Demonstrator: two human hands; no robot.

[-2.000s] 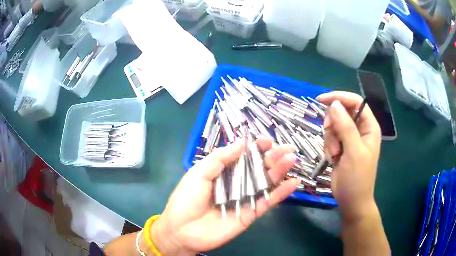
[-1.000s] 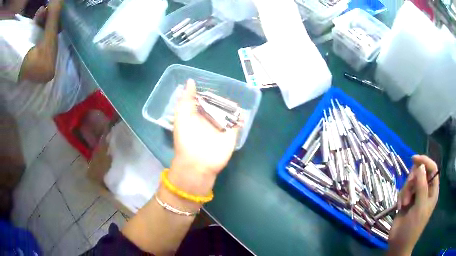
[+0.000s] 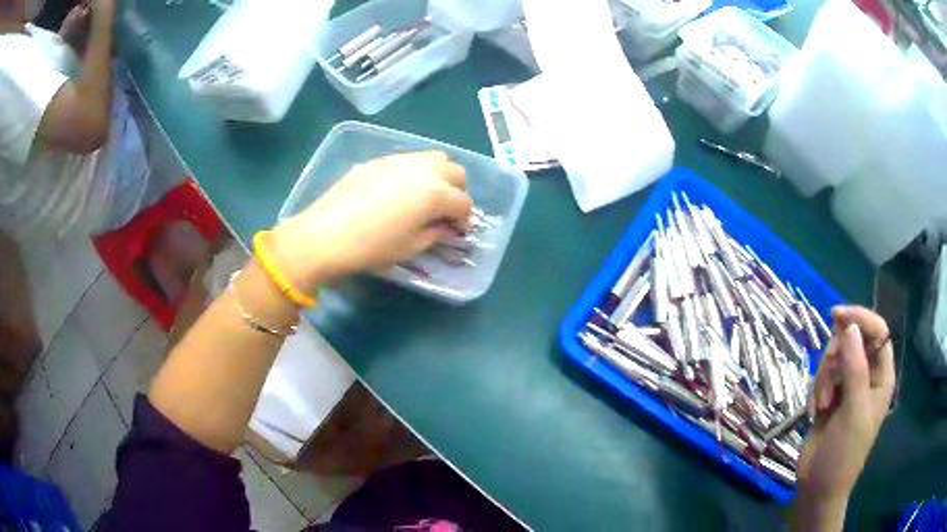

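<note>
My left hand (image 3: 400,208) is over the clear plastic bin (image 3: 509,187), back up and fingers curled down inside it. Slim metal cylinders (image 3: 457,249) show below its fingertips; whether it still grips any is hidden. My right hand (image 3: 854,379) is at the right edge of the blue parts tray (image 3: 574,330), fingers closed round a slim dark tool, mostly hidden, with a thin end showing past the fingers. The tray is heaped with loose silver cylinders (image 3: 716,301), many with thin pins.
A small scale (image 3: 502,127) lies partly under a white strip (image 3: 602,125). Behind are a bin with a few cylinders (image 3: 384,52), a lidded box (image 3: 732,62), a dark pen (image 3: 739,156) and frosted tubs (image 3: 841,94). Another person's arm (image 3: 88,104) is at far left.
My left hand went from over the blue tray, palm up with several cylinders, to the clear bin, then turned palm down. My right hand stays by the tray. The view has swung left.
</note>
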